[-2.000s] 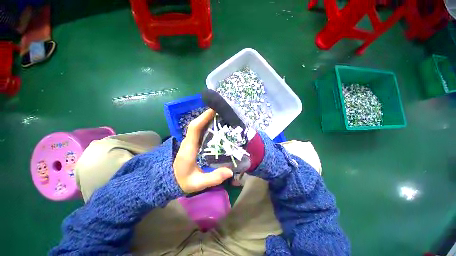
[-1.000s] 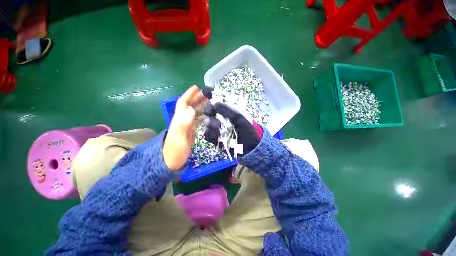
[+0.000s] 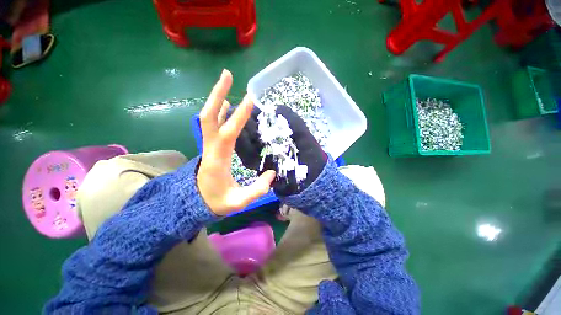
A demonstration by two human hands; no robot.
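Note:
My right hand (image 3: pixel 292 151), in a dark glove, is palm up and cupped around a heap of small white plastic pieces (image 3: pixel 277 138) with thin sticks poking out. My left hand (image 3: pixel 224 154) is bare, its fingers spread, at the left side of the heap; its thumb tip is near the lower edge of the pieces. I see nothing held in it. Both hands are above a blue crate (image 3: pixel 198 132) and beside a white tub (image 3: pixel 347 123). The tub is partly filled with small white and greenish pieces. The hands hide much of the blue crate, which holds similar bits.
A pink stool (image 3: pixel 54 212) stands at the left, and a pink seat (image 3: pixel 249 246) shows between my thighs. A green crate (image 3: pixel 400 129) with similar pieces stands at the right; another green crate (image 3: pixel 529 92) is beyond it. Red stools (image 3: pixel 209 15) stand at the top. A person's foot shows top left.
The hands first cupped the pieces together, then parted. The bare left hand has opened with fingers spread, and the gloved right hand has turned palm up with the heap. The view has shifted slightly.

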